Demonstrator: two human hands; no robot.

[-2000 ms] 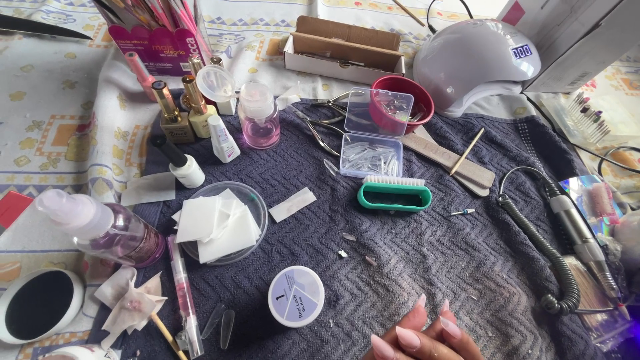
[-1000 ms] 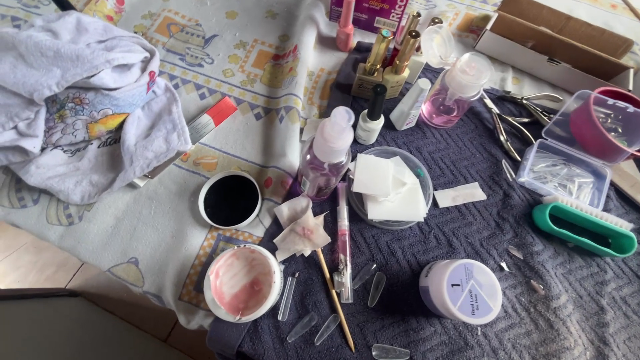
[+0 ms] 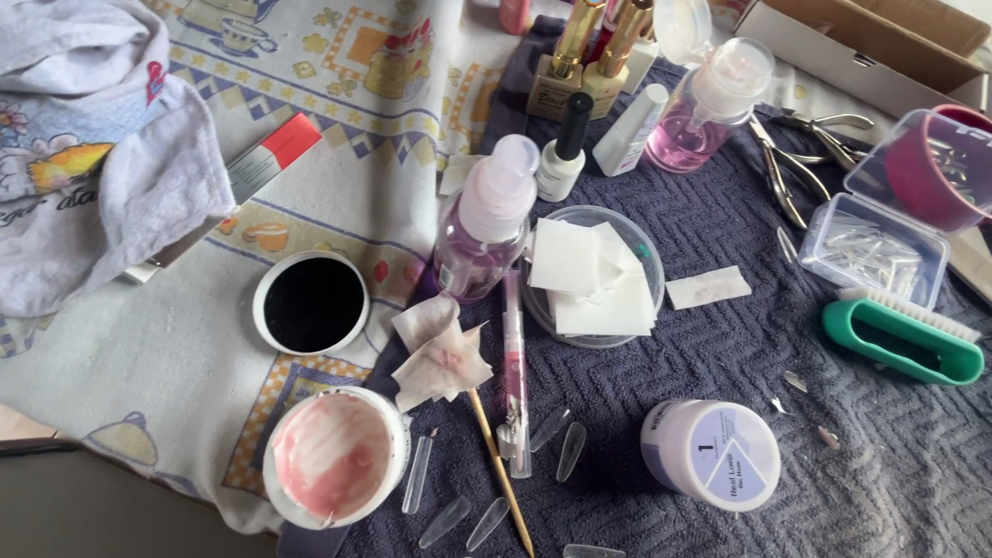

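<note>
Neither my left hand nor my right hand shows in the head view. An uncovered white jar of pink gel (image 3: 337, 457) stands at the lower left, below a round lid with a black inside (image 3: 314, 303). Several clear nail tips (image 3: 572, 452) lie near a wooden stick (image 3: 500, 469) and a pink tube pen (image 3: 514, 380). Used wipes (image 3: 442, 356) rest beside the pen. White lint-free pads (image 3: 597, 279) fill a clear round dish. A closed lilac-labelled jar (image 3: 709, 457) sits on the dark towel. A pump bottle of pinkish liquid (image 3: 487, 225) is behind the wipes.
Nail polish bottles (image 3: 562, 147), a flip-cap bottle (image 3: 709, 108), metal nippers (image 3: 790, 167), a plastic box of tips (image 3: 876, 248), a pink bowl (image 3: 942, 167) and a green nail brush (image 3: 903, 341) stand toward the right. A printed cloth (image 3: 101, 155) partly covers a box with a red end (image 3: 271, 163).
The view has swung left and come closer. Fingers seen at the bottom edge two seconds ago are out of view. The objects on the table have not plainly moved.
</note>
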